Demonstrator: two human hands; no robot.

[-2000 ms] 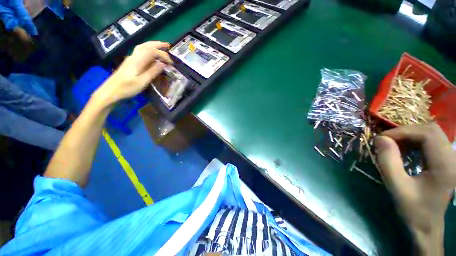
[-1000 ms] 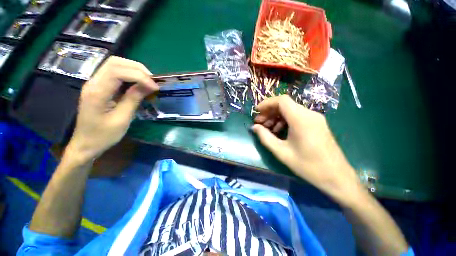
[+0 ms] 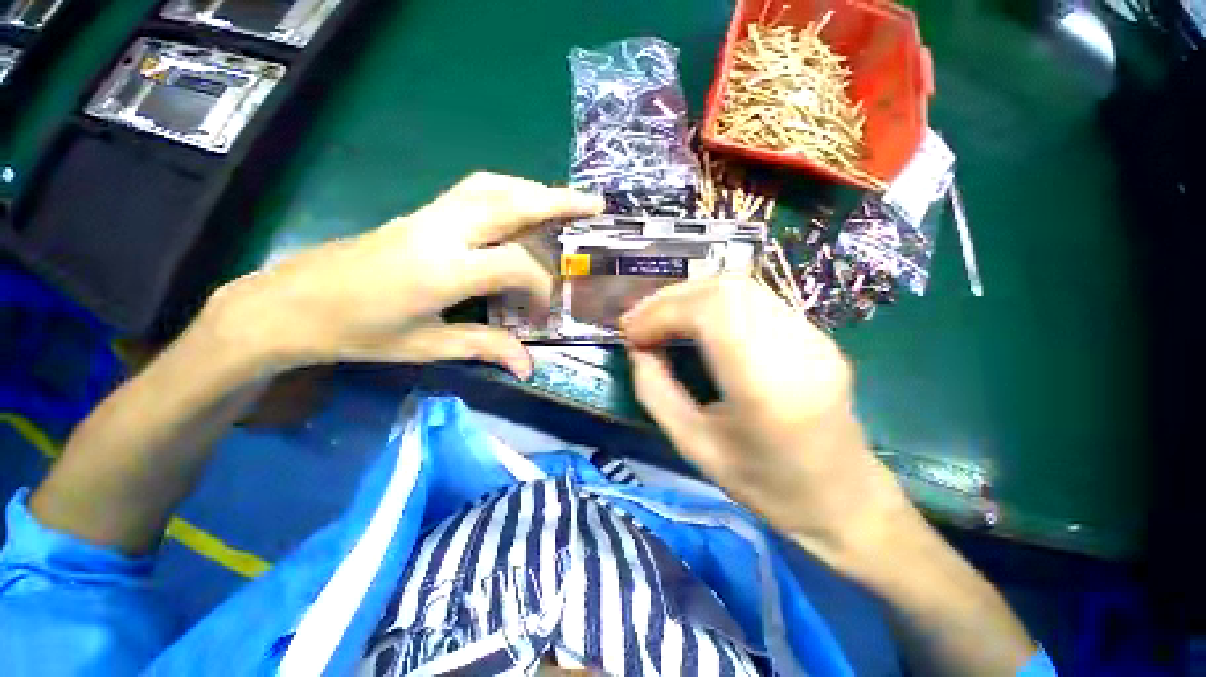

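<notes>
A silver-grey phone middle frame (image 3: 608, 294) lies near the front edge of the green bench, with an orange tab and a black strip with pale print inside. My left hand (image 3: 450, 271) spans its left end, thumb at the near side and fingers at the far side, holding it. My right hand (image 3: 754, 384) is over its near long edge, thumb and index finger close together at that edge. Whether a small part is between these fingertips cannot be seen.
A red bin (image 3: 893, 79) full of tan strips stands at the back right, with loose strips before it. A clear bag (image 3: 628, 126) is left of it, a labelled bag (image 3: 919, 185) and a silver rod (image 3: 965, 238) right. A black tray (image 3: 113, 212) holds phone frames at the left.
The phone frame has left the tray, come right and now lies before the clear bag. My left hand has shifted to its left end. My right hand has moved from the loose strips to the frame's edge.
</notes>
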